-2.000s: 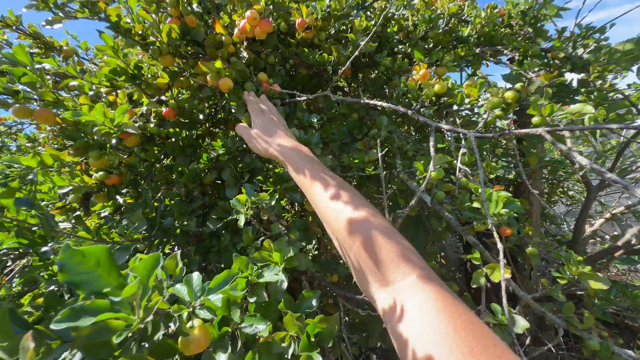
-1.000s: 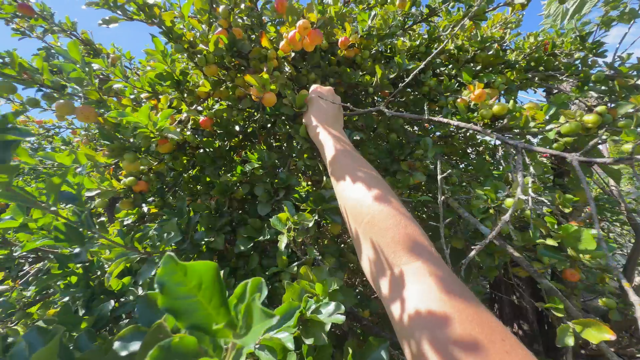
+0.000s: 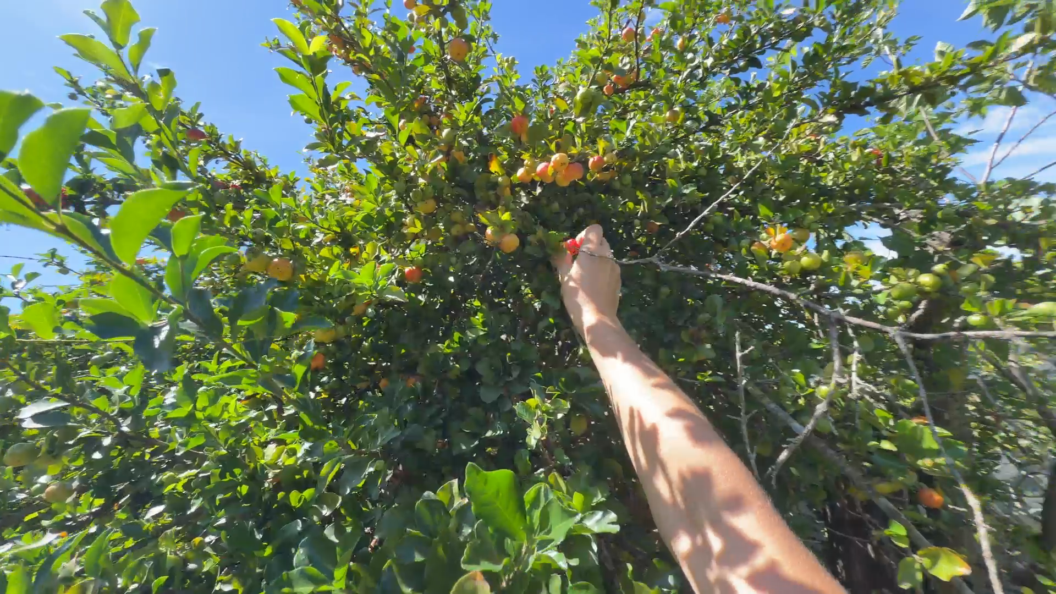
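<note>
My right hand (image 3: pixel 591 276) reaches up into a leafy fruit tree, its fingers curled around a small red fruit (image 3: pixel 572 246) that shows between thumb and fingers. The fingertips are partly hidden. A thin bare twig passes beside the hand. Just left of it hangs a yellow-orange fruit (image 3: pixel 509 242). Above the hand is a cluster of orange-red fruits (image 3: pixel 571 172). Another red fruit (image 3: pixel 413 274) hangs farther left among the leaves. My left hand is out of view.
A bare grey branch (image 3: pixel 742 282) runs from beside the hand to the right edge, with dry twigs below it. Green fruits (image 3: pixel 929 282) hang at the right. A leafy shoot (image 3: pixel 140 219) stands close at the left, and broad leaves (image 3: pixel 497 499) rise at the bottom.
Two seconds ago my right hand was extended with its fingers apart; now they are closed around the red fruit. The view has tilted upward.
</note>
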